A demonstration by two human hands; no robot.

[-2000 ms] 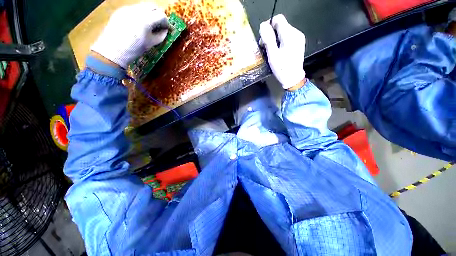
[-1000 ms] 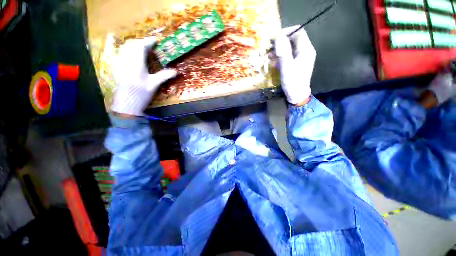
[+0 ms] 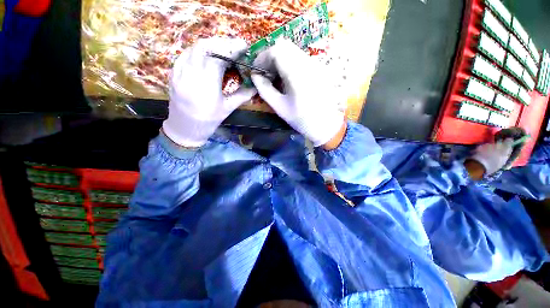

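A narrow green circuit board [image 3: 304, 29] is held at a slant over the film-covered tan pad [image 3: 368, 60]. My left hand [image 3: 202, 90], in a white glove, is at the board's lower left end, its fingers closed around that end. My right hand [image 3: 301, 90], also gloved, is against the board's near side and holds a thin dark tool [image 3: 232, 61]. The tool points left across the gap between my hands; its tip lies near my left fingers. Reddish-brown crumbs [image 3: 151, 30] are spread on the pad under the film's glare.
At right a red tray [image 3: 443, 123] holds rows of pale-faced boards. A neighbouring person's gloved hand [image 3: 494, 156] is beside it. At lower left a black tray with red liner [image 3: 111, 179] holds rows of green boards. A blue and red item [image 3: 30, 7] is cut off at the top left.
My right hand has moved left to the board, and the tool now points left between my hands. The view has shifted, showing more of both trays.
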